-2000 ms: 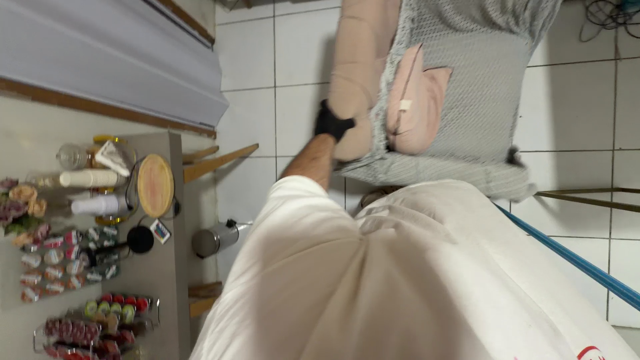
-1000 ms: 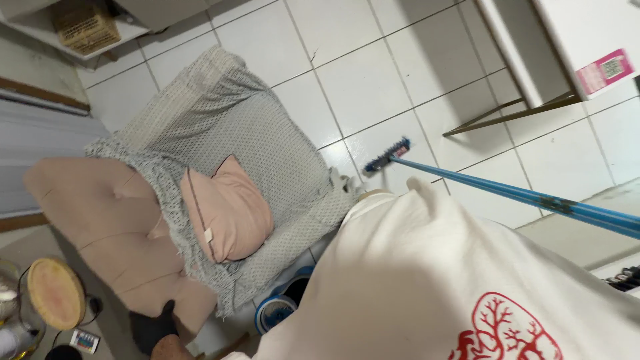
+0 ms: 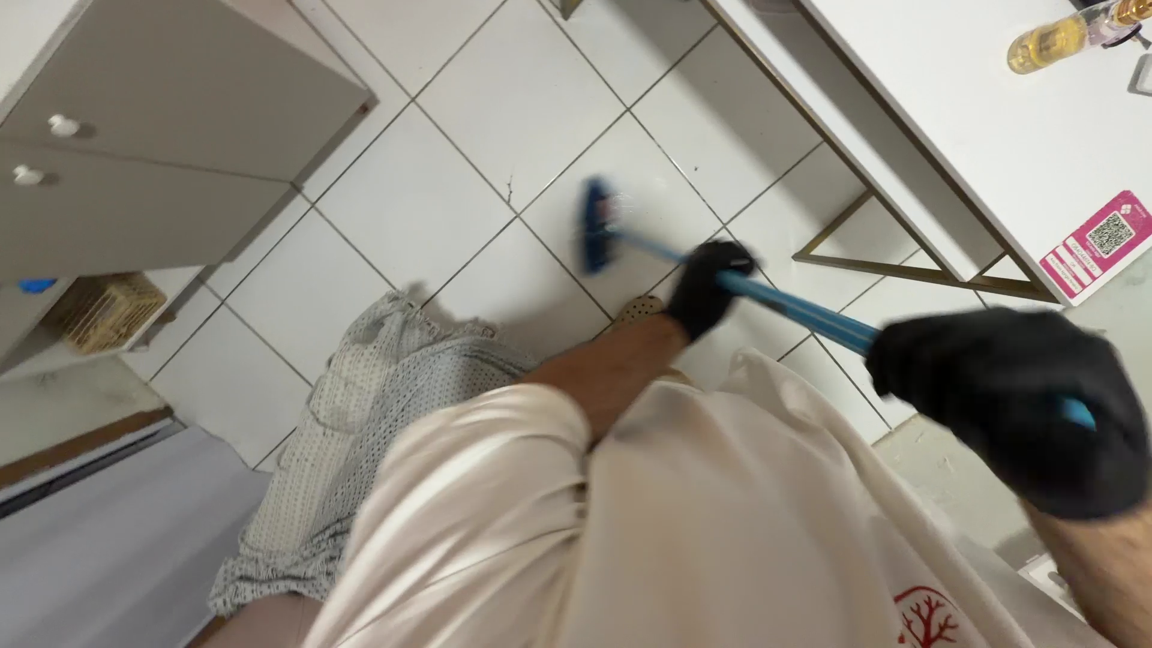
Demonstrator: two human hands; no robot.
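Both my hands wear black gloves and grip the blue pole of a broom or brush. My left hand (image 3: 711, 286) is closed around the lower part of the pole (image 3: 801, 313), near the middle of the view. Higher up, at the right, my right hand (image 3: 1017, 405) wraps the top of the pole, whose blue tip shows between the fingers. The blue head (image 3: 595, 225) of the tool is blurred and lies over the white tiled floor (image 3: 468, 153). The tip of a beige perforated shoe (image 3: 640, 310) shows just below the head.
An armchair under a grey knitted throw (image 3: 360, 432) stands at lower left. A grey cabinet (image 3: 180, 99) with white knobs is at upper left, a wicker basket (image 3: 112, 310) below it. A white table (image 3: 972, 108) with metal legs, a bottle (image 3: 1048, 47) and a pink printed card (image 3: 1102, 243) fills the upper right.
My left hand has left the pink tufted chair back it touched in both earlier frames and now holds the blue pole. The view has swung towards the cabinet and table.
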